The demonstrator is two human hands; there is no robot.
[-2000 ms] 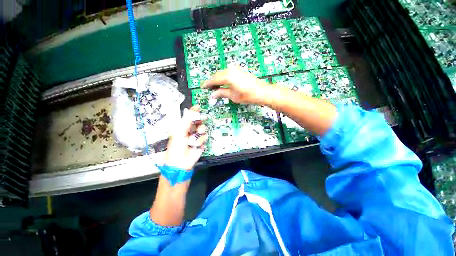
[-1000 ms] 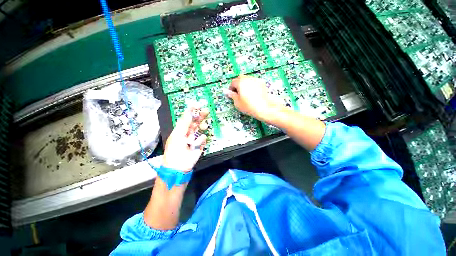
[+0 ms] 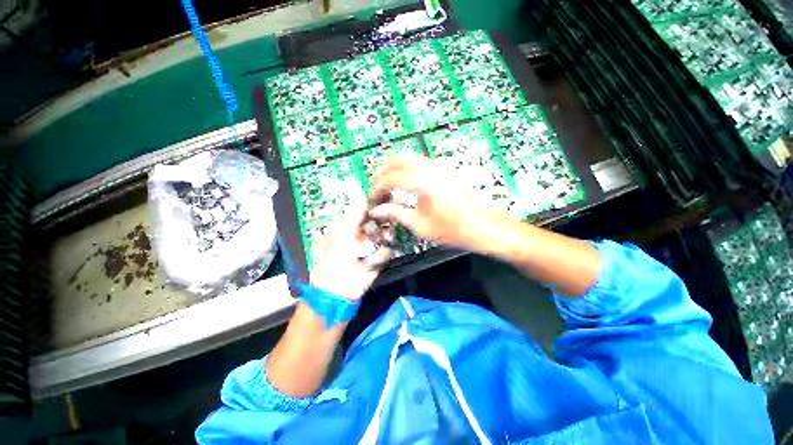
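Observation:
A green PCB panel [image 3: 396, 91] lies on a black tray [image 3: 280, 204] in front of me. My left hand [image 3: 348, 252] is palm up over the panel's near left part, with small silvery components [image 3: 376, 233] in the palm and fingers. My right hand [image 3: 422, 204] is bent over the left palm, its fingertips close to the components; blur hides whether it pinches one. A clear plastic bag [image 3: 178, 248] of silvery bits stands left of the panel. A blue wrist strap [image 3: 326, 304] is on my left wrist.
Dark debris [image 3: 126, 261] lies on the pale surface at left, behind a metal rail [image 3: 165, 328]. Stacked black trays [image 3: 622, 96] stand at right, with green panels [image 3: 726, 74] beyond. White specks lie on a black tray [image 3: 322, 48] behind the panel. A blue coiled cord [image 3: 209, 56] hangs at upper left.
My right hand has moved from above the panel back to the left palm. My left hand has shifted slightly right and its fingers have curled. The camera view has shifted since the oldest frame.

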